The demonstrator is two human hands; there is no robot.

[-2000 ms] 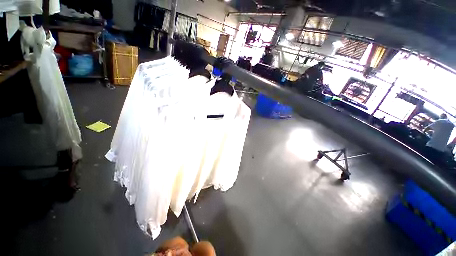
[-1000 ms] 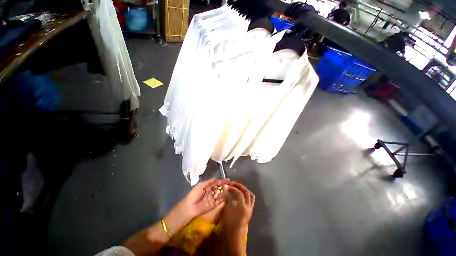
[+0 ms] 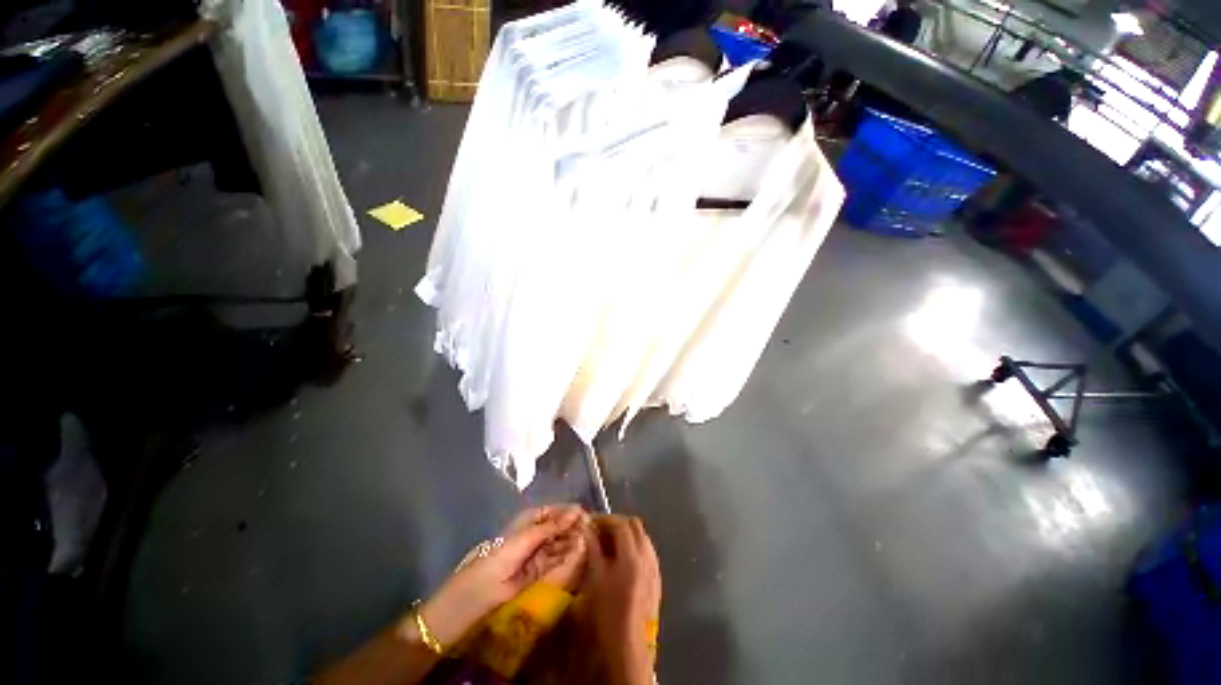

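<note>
My left hand [image 3: 533, 551] and my right hand [image 3: 619, 562] are close together over my lap at the bottom centre, fingers curled inward and fingertips near each other. Any small thing between the fingers is too small to make out. A row of white long-sleeved garments [image 3: 589, 254] hangs packed together beyond my hands, apart from them, with black hangers at the necklines. A dark neck label [image 3: 723, 204] shows on the nearest garment. A pale base bar [image 3: 595, 476] runs from under the garments to just above my hands.
A thick dark rail [image 3: 991, 134] runs diagonally at the upper right. A brown worktable [image 3: 121, 83] and a lone white garment [image 3: 288, 134] are at left. Blue crates [image 3: 900, 174] and a wheeled rack base [image 3: 1061, 402] stand at right. A yellow piece [image 3: 395, 214] lies on the floor.
The view has tilted down, bringing my hands and forearms into the picture. My left hand, cupped around small pale pieces a second ago, has curled its fingers; the pieces no longer show clearly.
</note>
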